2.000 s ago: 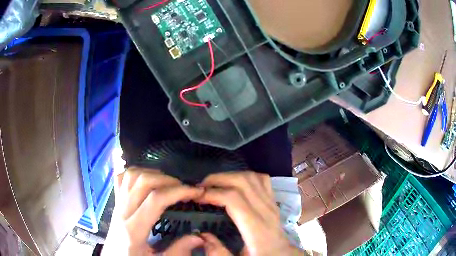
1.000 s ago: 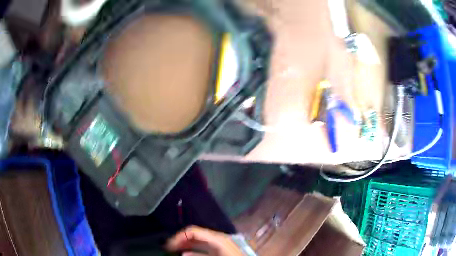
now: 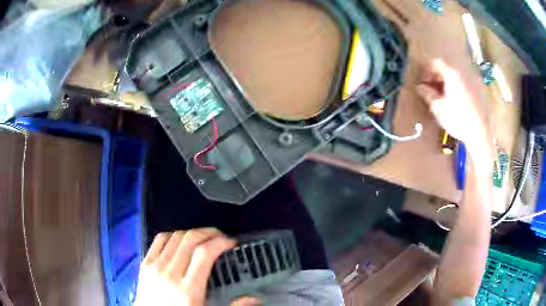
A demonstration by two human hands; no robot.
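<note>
My left hand (image 3: 182,263) grips the dark, slotted motor housing (image 3: 256,263) over my lap at the bottom of the view. My right hand (image 3: 446,98) is stretched out over the bench at the right, slightly blurred, with its fingers bent; whether it holds anything cannot be told. The dark grey fan base frame (image 3: 269,156) lies at the bench edge with its large round opening upward. It bears a green circuit board (image 3: 196,106), a red lead wire (image 3: 214,138), a silvery-white piece with a yellow edge (image 3: 358,66) and a short white lead (image 3: 392,137).
Blue-handled cutters (image 3: 460,165) and a yellow-handled screwdriver (image 3: 447,142) lie partly hidden by my right forearm. Loose boards (image 3: 500,168) lie beyond it. A blue crate (image 3: 126,203) stands left, a cardboard box (image 3: 395,278) and green crate (image 3: 509,278) lower right, a clear plastic bag (image 3: 45,63) upper left.
Both hands were on the fan part over my lap two seconds ago. Now my right hand has moved up and right over the bench, while my left hand keeps the housing. The camera view has shifted.
</note>
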